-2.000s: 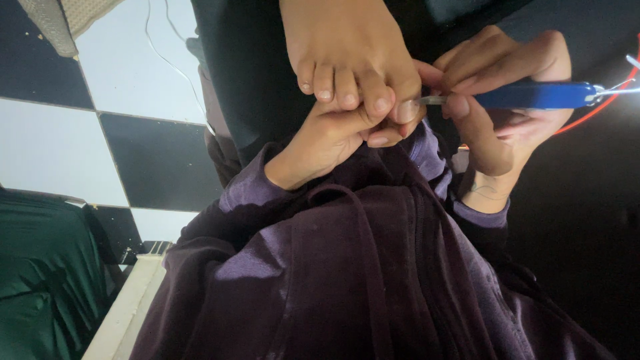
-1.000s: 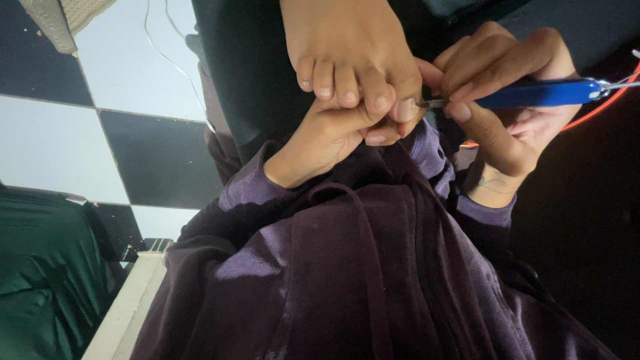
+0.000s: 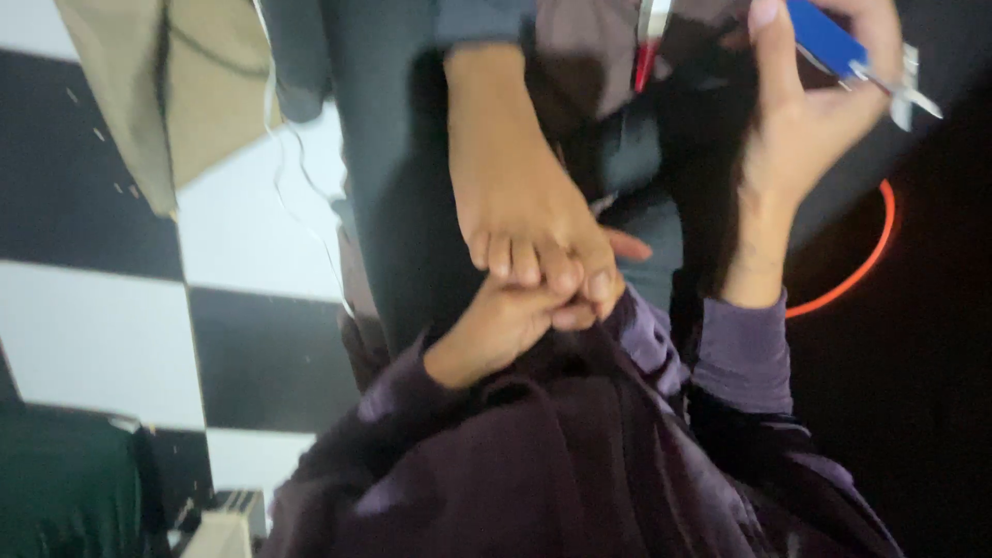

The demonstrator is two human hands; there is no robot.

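Note:
A bare foot (image 3: pixel 519 170) points down toward me in the middle of the view. My left hand (image 3: pixel 504 325) grips its toes from below, and some fingertips show past the big toe. Up at the top right, my right hand (image 3: pixel 821 116) holds a blue-handled tool (image 3: pixel 829 39), perhaps a multi-tool, away from the foot. Thin metal parts stick out at its lower right end. The hand is blurred, and the rest of the tool is partly hidden by the fingers.
A red and silver object (image 3: pixel 647 54) lies beyond the foot. An orange cord (image 3: pixel 860 271) curves on the dark surface at right. White cable (image 3: pixel 283 178) runs over the checkered floor (image 3: pixel 101 341) at left, beside beige fabric (image 3: pixel 217 93). Green fabric (image 3: pixel 70 480) is at lower left.
My right hand has moved up and right, taking the blue tool away from the big toe. My left hand still holds the toes. The view has shifted, showing more beyond the foot.

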